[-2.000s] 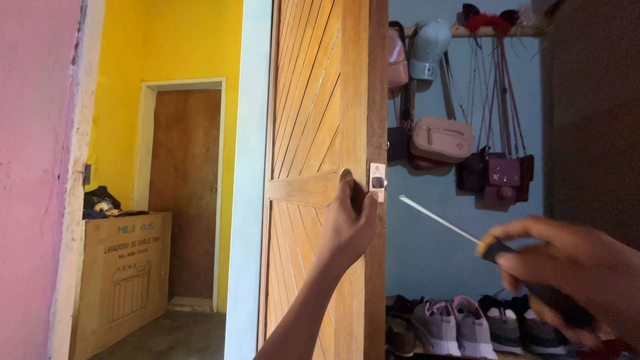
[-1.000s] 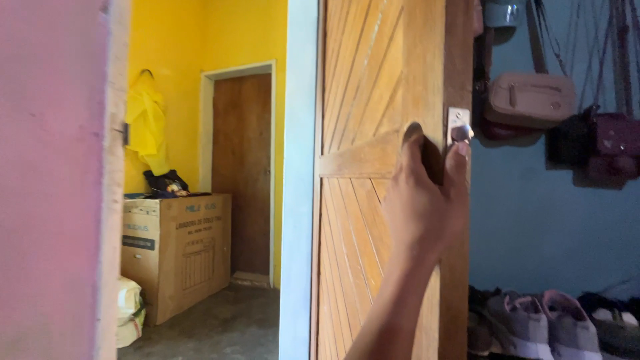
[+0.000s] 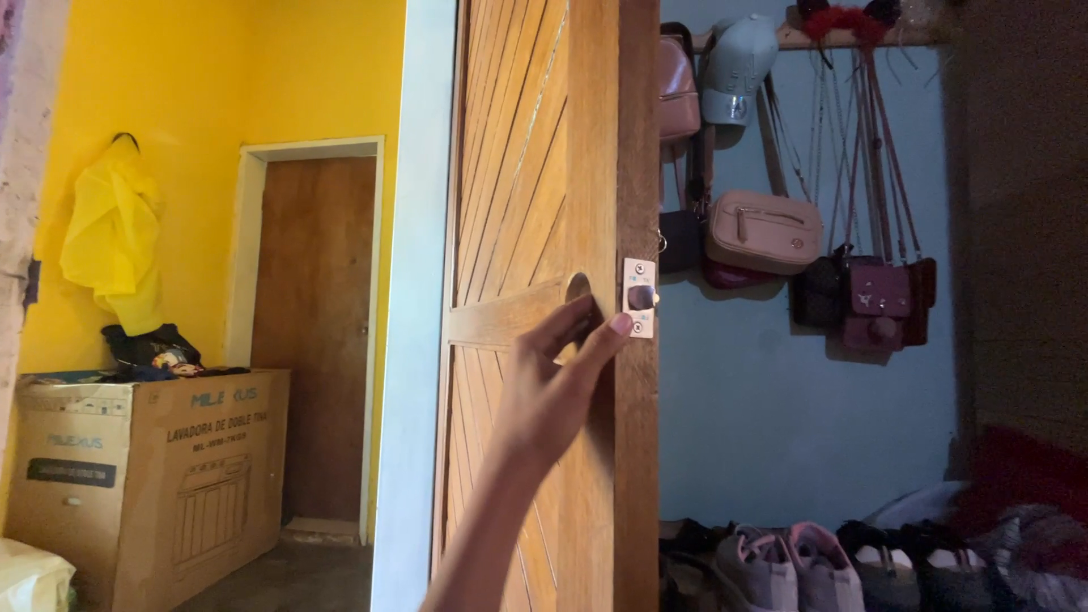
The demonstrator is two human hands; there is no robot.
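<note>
My left hand [image 3: 557, 382] is at the edge of a wooden door [image 3: 591, 170], its fingers by the round bore hole [image 3: 580, 289] in the door's face. Its thumb rests at the lower end of the metal latch faceplate [image 3: 638, 327], which has a screw at top and bottom. The latch bolt [image 3: 642, 297] sticks out of the plate's middle. No knob shows on the door's face. My right hand is out of view.
Beyond the doorway stand a large cardboard box [image 3: 204, 484] and a closed brown door [image 3: 314, 340]. A yellow garment [image 3: 119, 229] hangs on the wall. On the right hang a cap [image 3: 739, 64] and several bags [image 3: 762, 231], above several shoes [image 3: 820, 565].
My right hand, which held a screwdriver to the right of the door two seconds ago, has left the view. My left hand has stayed at the latch.
</note>
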